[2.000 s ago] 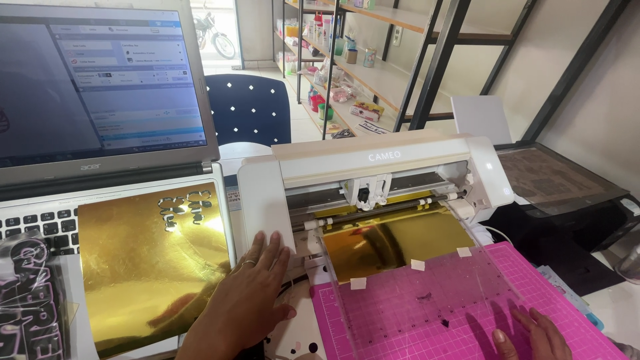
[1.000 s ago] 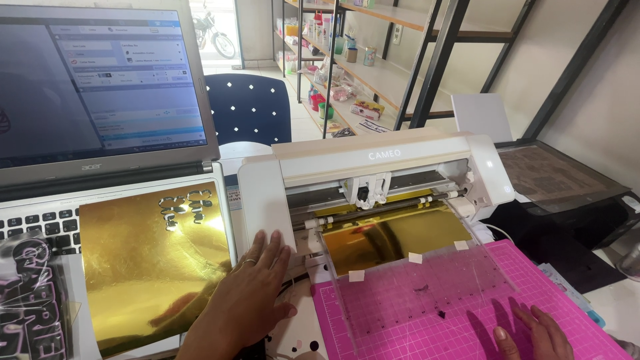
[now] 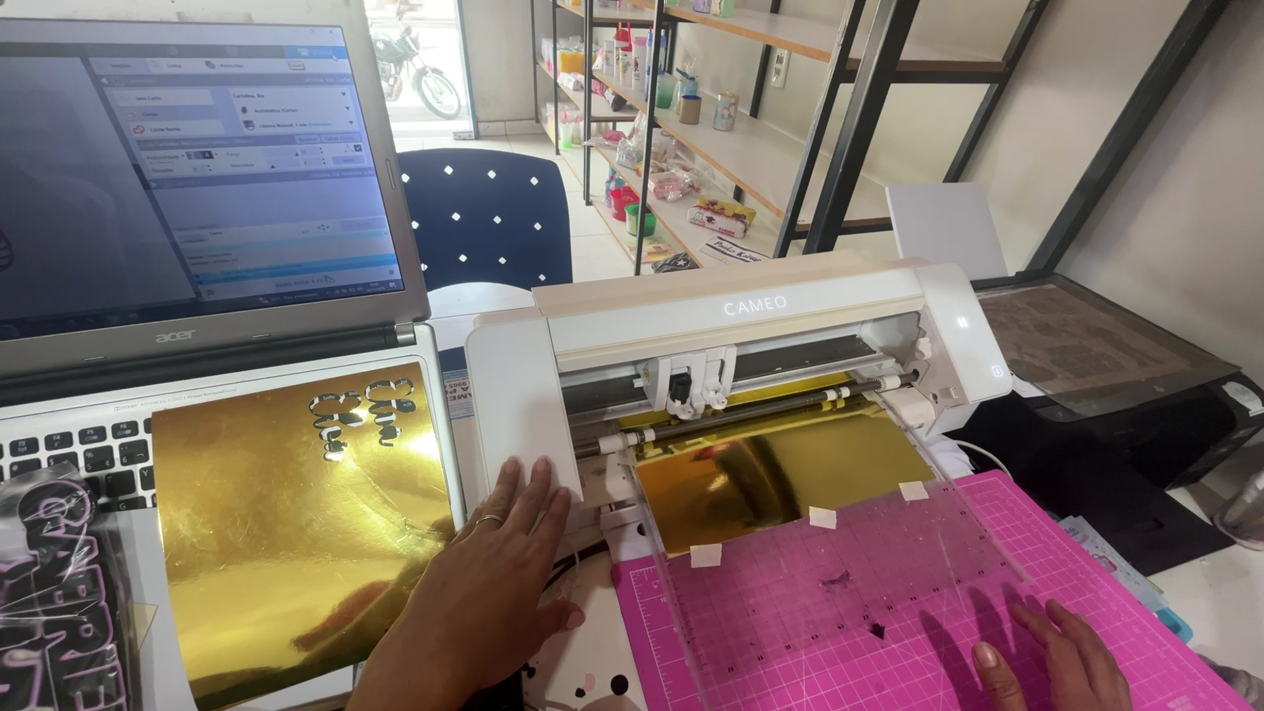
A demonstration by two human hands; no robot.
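A white Cameo cutting machine [image 3: 755, 306] stands at the centre. My left hand [image 3: 504, 583], a ring on one finger, rests flat with its fingertips on the machine's left end and holds nothing. Through the rollers runs a gold metallic sheet [image 3: 839, 444] on a clear cutting mat [image 3: 790, 602], held by several small pieces of pale tape. My right hand [image 3: 1062, 647] hovers or rests over the pink gridded mat [image 3: 1106, 592], fingers apart, empty; contact cannot be told. Another gold sheet [image 3: 286, 553], with cut-out shapes near its top right, lies on the laptop keyboard.
An open Acer laptop [image 3: 197, 227] stands at left, with a plastic-wrapped black and pink item [image 3: 64, 592] at its lower left. Behind are a blue dotted chair [image 3: 489, 217] and a shelf rack [image 3: 750, 158]. A black device [image 3: 1175, 434] sits at right.
The gold sheet and its clear mat have shifted slightly back into the cutting machine. Both hands stay in nearly the same places.
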